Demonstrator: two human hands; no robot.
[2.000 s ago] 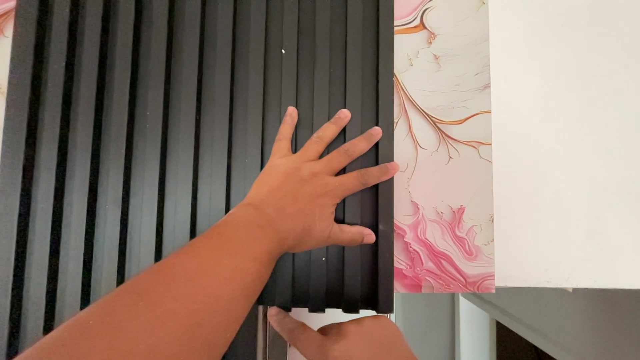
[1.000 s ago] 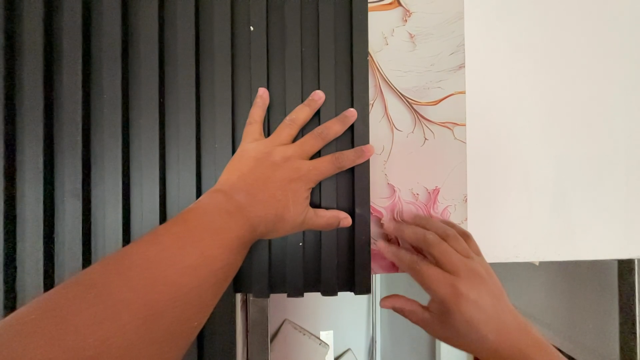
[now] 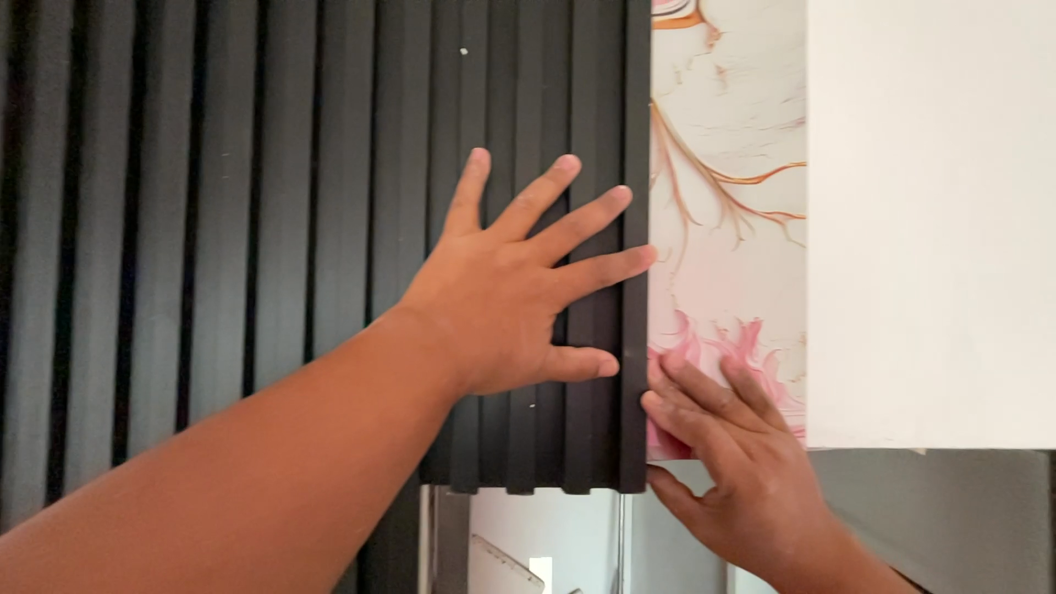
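Note:
My left hand [image 3: 503,289] lies flat with spread fingers on a black fluted wall panel [image 3: 285,206], near its right edge. Its little ribs run upright, and the lower end of the right-hand piece stops below my palm. My right hand [image 3: 734,454] rests against the pink and white marble-patterned sheet [image 3: 726,272] beside that edge. Its fingertips touch the sheet and the panel's side, and the thumb is at the panel's lower right corner. Neither hand grasps anything.
A plain white surface [image 3: 928,223] borders the patterned sheet on the right. Below it is a grey surface [image 3: 949,511]. Under the panel's lower end show a metal-like upright strip [image 3: 450,536] and a pale board edge [image 3: 505,565].
My right hand has moved from beneath the panel's lower end up and right, onto the patterned sheet beside the panel's edge. My left hand stays spread on the panel.

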